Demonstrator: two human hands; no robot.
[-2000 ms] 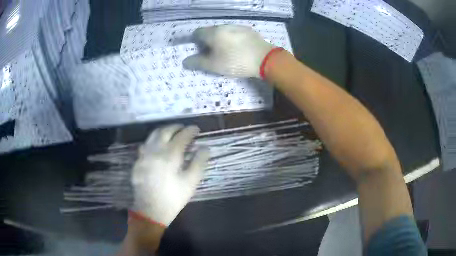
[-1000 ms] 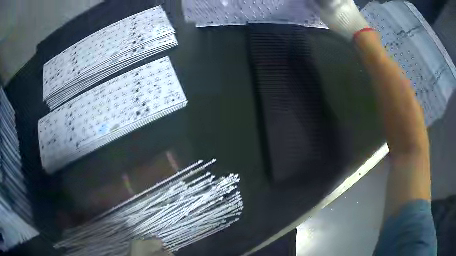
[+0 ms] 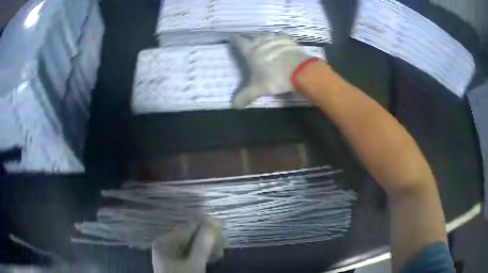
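White circuit board panels (image 3: pixel 182 80) lie in a near stack beyond the strips. My right hand (image 3: pixel 273 66), in a white knit glove with a red cuff band, spans the top panel, fingers at its far edge and thumb at its near edge. My left hand (image 3: pixel 187 245), gloved and blurred, is at the near side of the heap of thin strips (image 3: pixel 283 208), cut off by the bottom edge. Its fingers are curled; whether they hold anything is hidden. A reddish-brown block (image 3: pixel 214 161) lies just beyond the strips.
Another panel stack (image 3: pixel 241 18) lies behind the near one. More panels lie fanned at the far right (image 3: pixel 414 42) and in a leaning stack at the left (image 3: pixel 48 96). The dark bench mat (image 3: pixel 214 128) has a pale edge (image 3: pixel 463 218) at the right.
The view has swung back left. My right hand has moved from the panels at the far right to the near stack. More of my left hand shows, at the strips.
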